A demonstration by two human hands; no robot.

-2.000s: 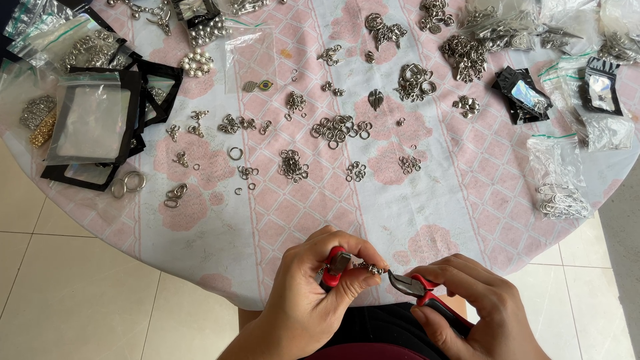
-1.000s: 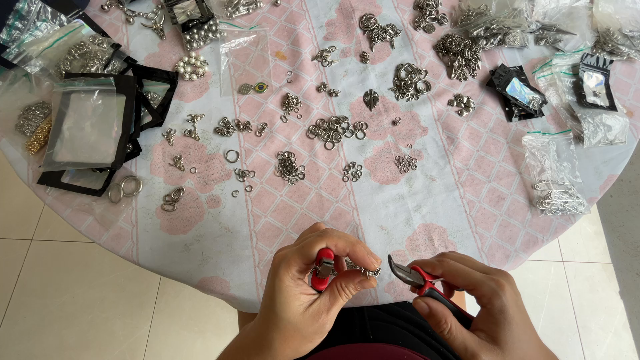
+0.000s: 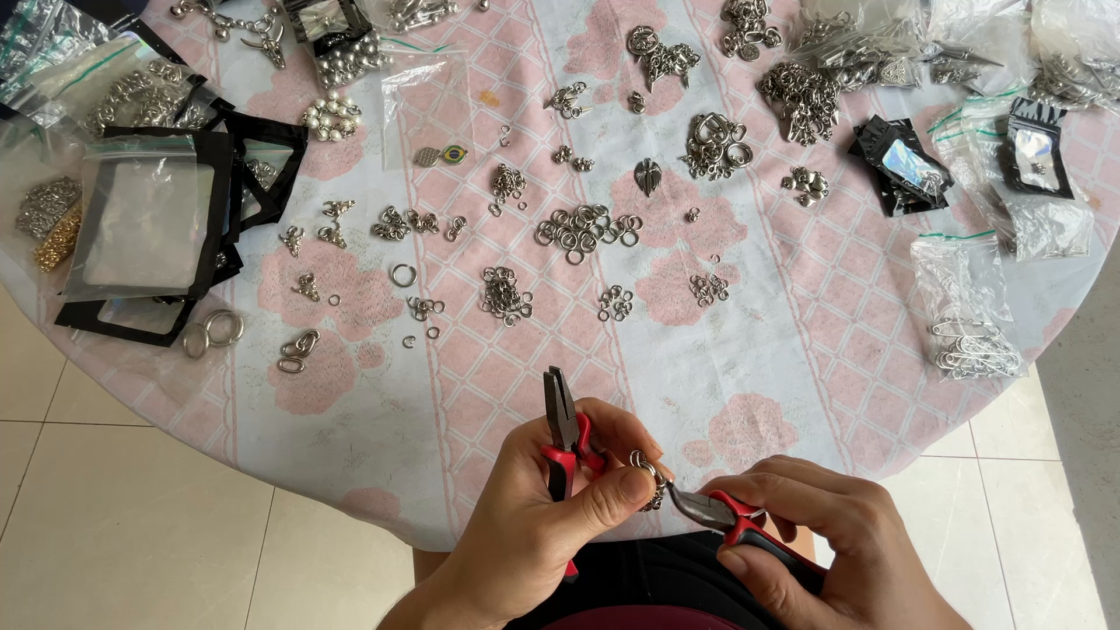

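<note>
Near the table's front edge, my left hand (image 3: pixel 560 516) pinches a small bunch of linked silver metal rings (image 3: pixel 647 477) between thumb and fingers. The same hand holds straight-nosed pliers (image 3: pixel 564 429) with red and black handles, their jaws pointing up and slightly apart. My right hand (image 3: pixel 831 534) grips bent-nose pliers (image 3: pixel 717 512), also red and black. Their curved tip is at the right side of the linked rings; whether it clamps a ring cannot be told. Beyond the hands lie piles of jump rings (image 3: pixel 588 229), a smaller pile (image 3: pixel 506 296) and a winged heart charm (image 3: pixel 647 177).
Black-edged zip bags (image 3: pixel 144 219) are stacked at the left, beside two large rings (image 3: pixel 214 331). A bag of safety pins (image 3: pixel 967 306) lies at the right, with chains (image 3: pixel 798 101) farther back. The patterned tablecloth (image 3: pixel 744 429) covers the round table.
The pliers in my left hand have turned to point upward. The bent-nose tip, apart from the rings one second ago, is now at them.
</note>
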